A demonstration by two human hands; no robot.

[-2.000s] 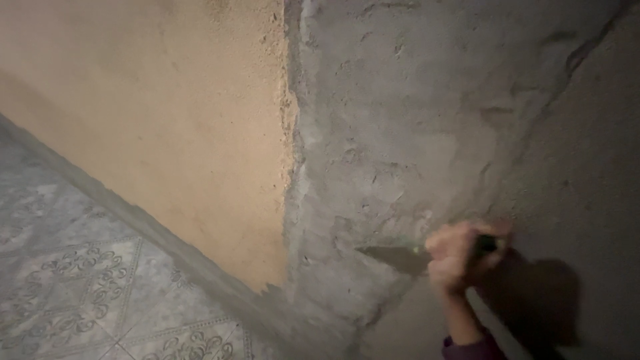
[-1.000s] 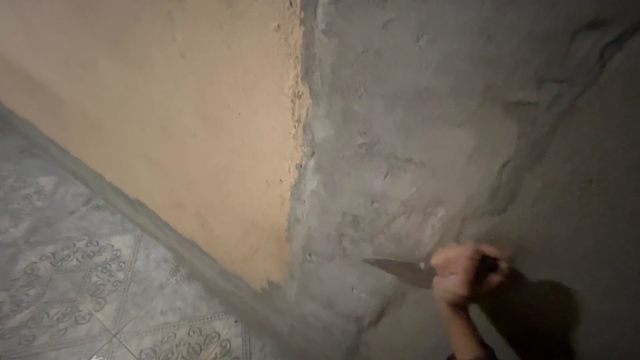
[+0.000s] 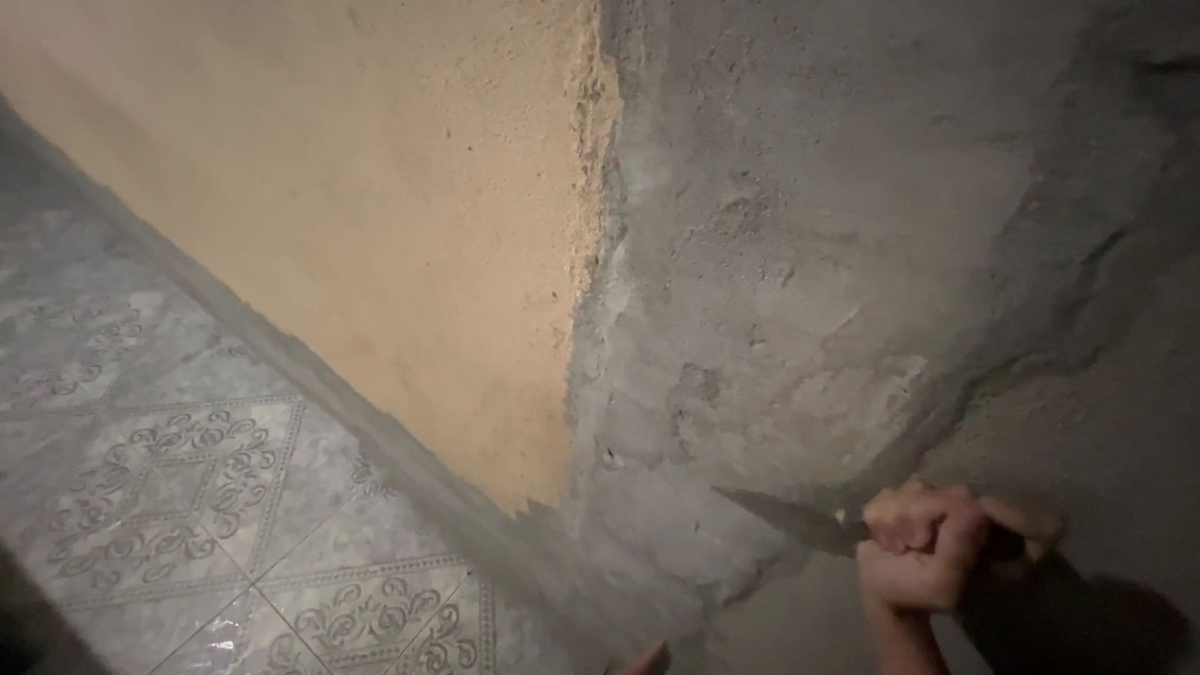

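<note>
At the lower right, my right hand (image 3: 923, 544) is closed around the dark handle of a pointed trowel (image 3: 792, 520). The metal blade points left and lies at or close to the grey mortar patch (image 3: 731, 394) on the wall; whether it touches is unclear. A small part of my left hand (image 3: 647, 661), seemingly a fingertip, shows at the bottom edge, so its grip cannot be told. Left of the patch, the wall carries tan plaster (image 3: 375, 206) with a rough, ragged edge.
A ragged ridge (image 3: 975, 394) in the mortar runs diagonally at the right. Patterned floor tiles (image 3: 169, 487) fill the lower left, bordered by a grey mortar strip (image 3: 319, 366) along the wall's foot. A dark shadow falls at the lower right.
A fingertip has come into view at the bottom edge. The right hand still holds the trowel, its blade now tilted more downward toward the handle than two seconds ago.
</note>
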